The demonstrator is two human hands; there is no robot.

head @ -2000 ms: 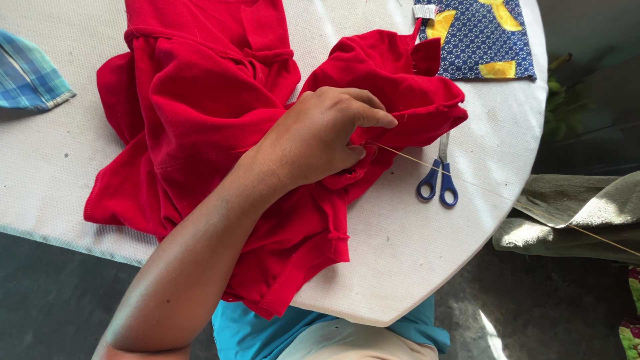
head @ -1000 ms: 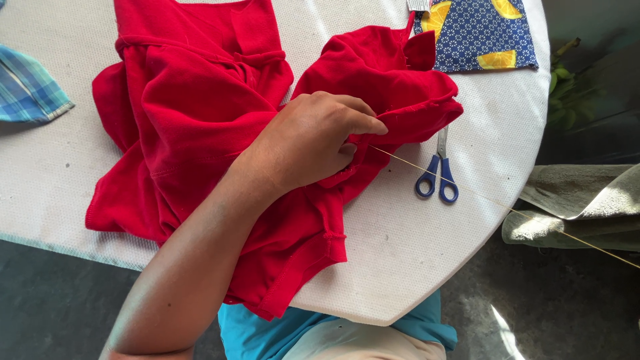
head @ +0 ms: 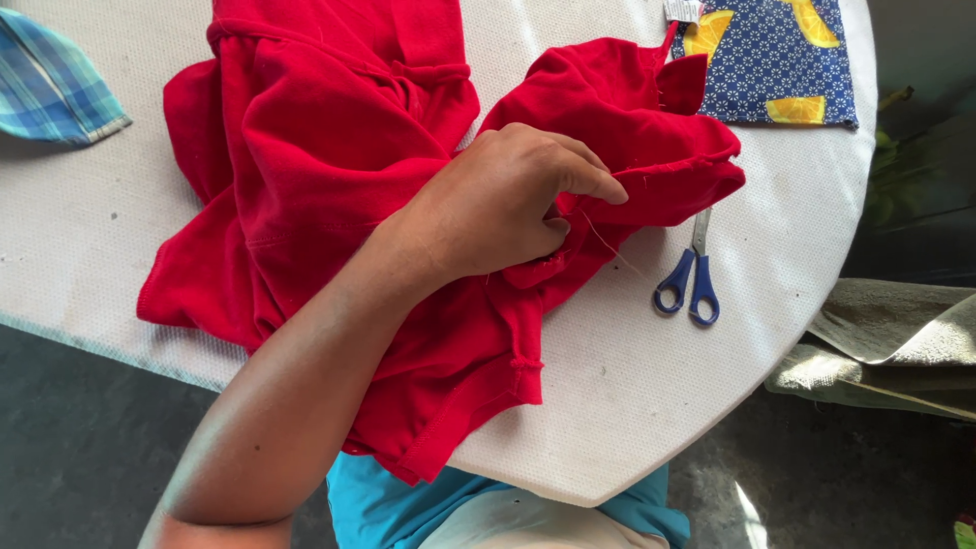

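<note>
My left hand (head: 526,198) lies over a bunched red cloth garment (head: 335,152), its thumb and fingers closed on a fold. A thin pale thread (head: 602,240) comes out of the fabric beside my fingertips and slants down to the right, where it grows too faint to follow. To the right of the hand, blue-handled scissors (head: 698,267) rest on the table, the blade tips hidden by red cloth. Ragged stitching shows along the garment's raised edge. My right hand is out of view.
The white-covered table (head: 625,412) has a curved right edge. Blue patterned fabric with orange slices (head: 770,72) lies at the upper right, blue plaid cloth (head: 53,84) at the upper left. Beyond the right edge is a grey-green cloth (head: 884,328). My lap is below.
The thread, which ran straight across the scissors toward the right edge of the view, now curves near the fabric. My left hand keeps its hold on the red cloth.
</note>
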